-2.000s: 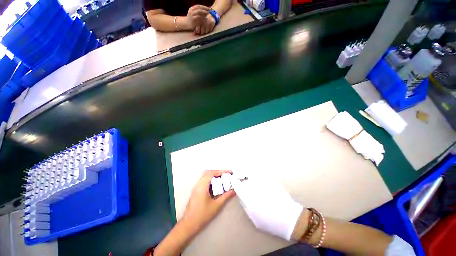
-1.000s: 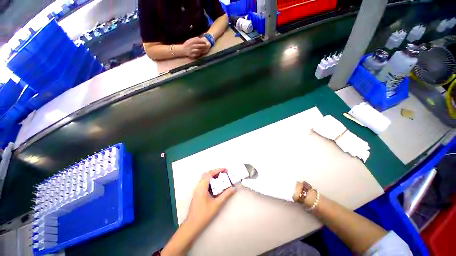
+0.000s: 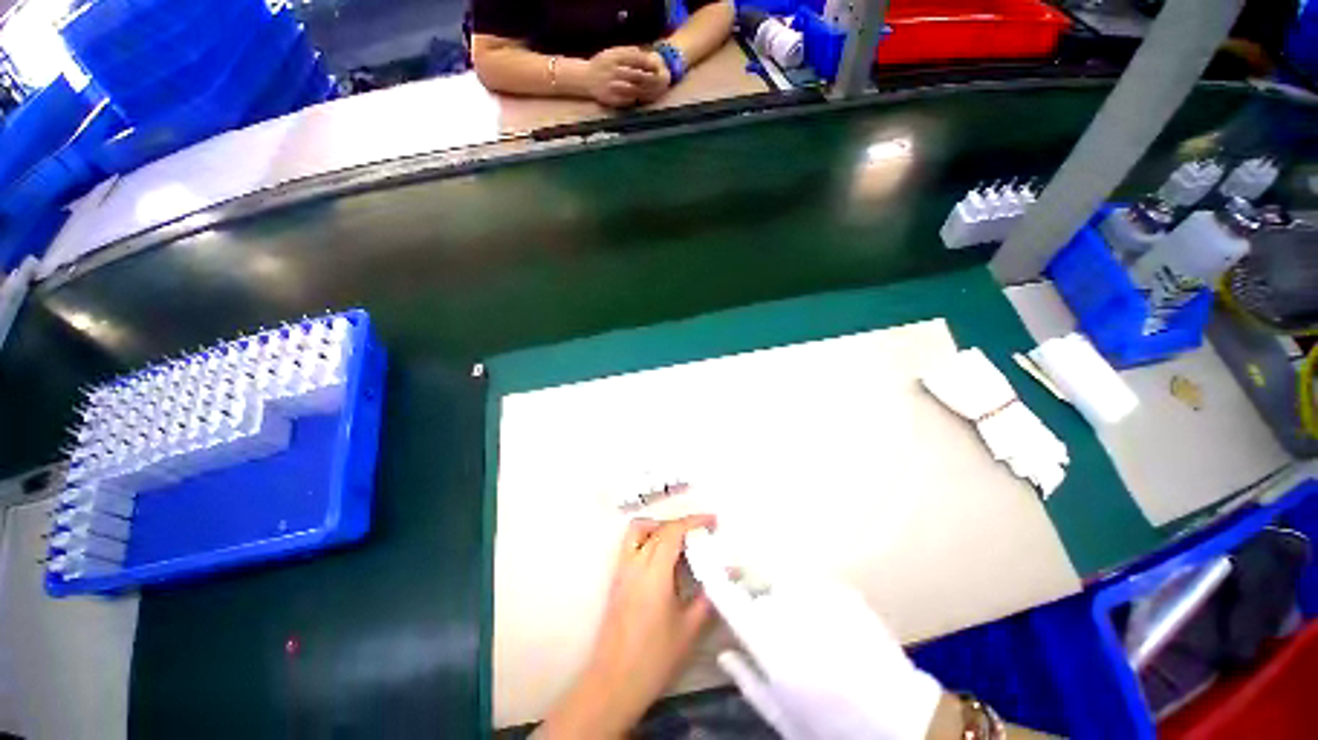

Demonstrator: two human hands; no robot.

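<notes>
A short row of dark and silvery pins (image 3: 653,496) shows on the beige sheet (image 3: 853,434), just beyond my fingertips; the white bodies blend with the sheet. My bare left hand (image 3: 651,614) is curled, with a small greyish thing between its fingers and thumb, mostly hidden. My right hand (image 3: 817,643), in a white glove, meets it from the right, fingertips touching. A small blurred greyish spot shows by the gloved fingers. What either hand grips is unclear. A blue tray (image 3: 362,434) at left holds rows of white units (image 3: 174,412), pins up.
An off-white banded bundle (image 3: 997,412) lies right of centre, a white pad (image 3: 1084,379) further right. Beyond are a post (image 3: 1113,145), a blue bin (image 3: 1171,340) with bottles, and white units (image 3: 987,214) on the conveyor (image 3: 578,231). A person's hands (image 3: 632,75) rest opposite.
The white units held in my left hand are no longer visible there; a row of pins now shows on the sheet. Both hands are closer to me and together. The camera view has shifted.
</notes>
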